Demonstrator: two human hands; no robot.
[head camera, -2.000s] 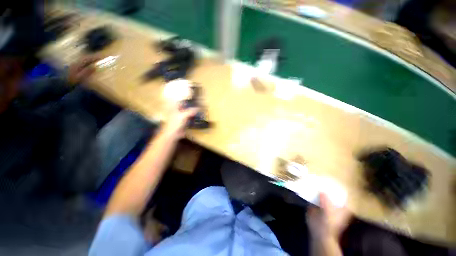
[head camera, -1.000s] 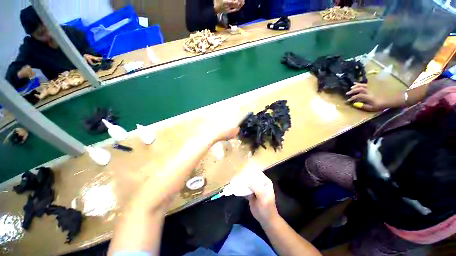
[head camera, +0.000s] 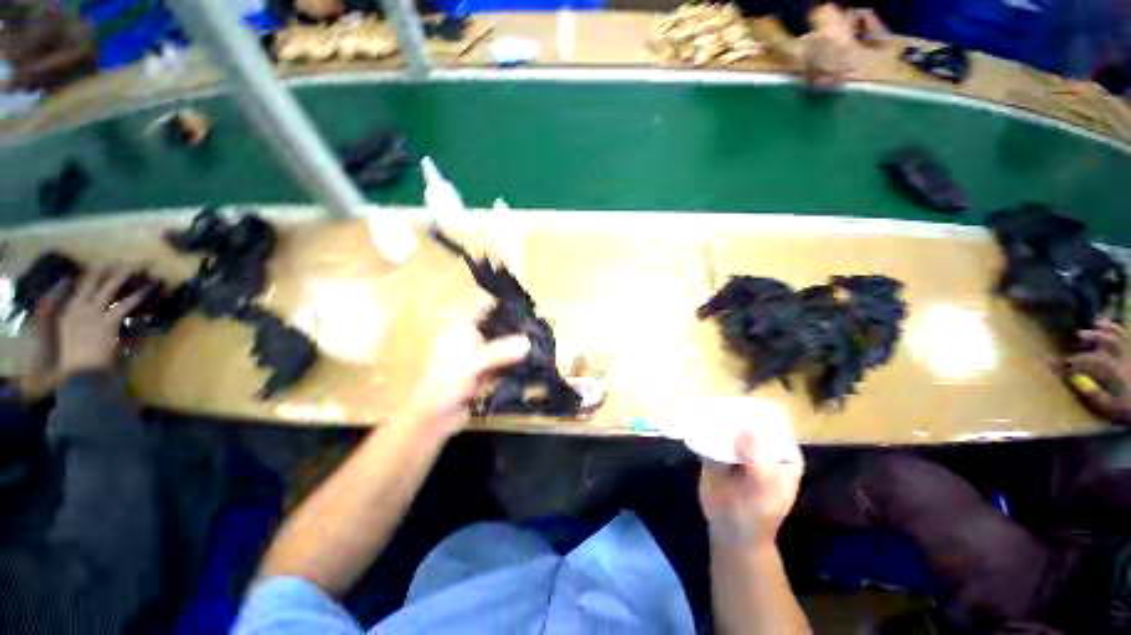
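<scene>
My left hand holds a black jagged part above the bench near its front edge; the part's thin pointed end reaches up and left. My right hand is shut on a white glue bottle, tilted with its greenish tip pointing left. A small whitish round dish shows beside the black part, partly hidden by it. A clump of black jagged parts lies on the bench, right of centre.
More black parts lie at the left. White bottles stand at the back edge. A grey post rises before the green belt, which carries dark parts. Neighbours' hands show at left and right. Beige parts lie opposite.
The view has swung left. My left hand has come from the black clump with a jagged part in it. My right hand still holds the bottle.
</scene>
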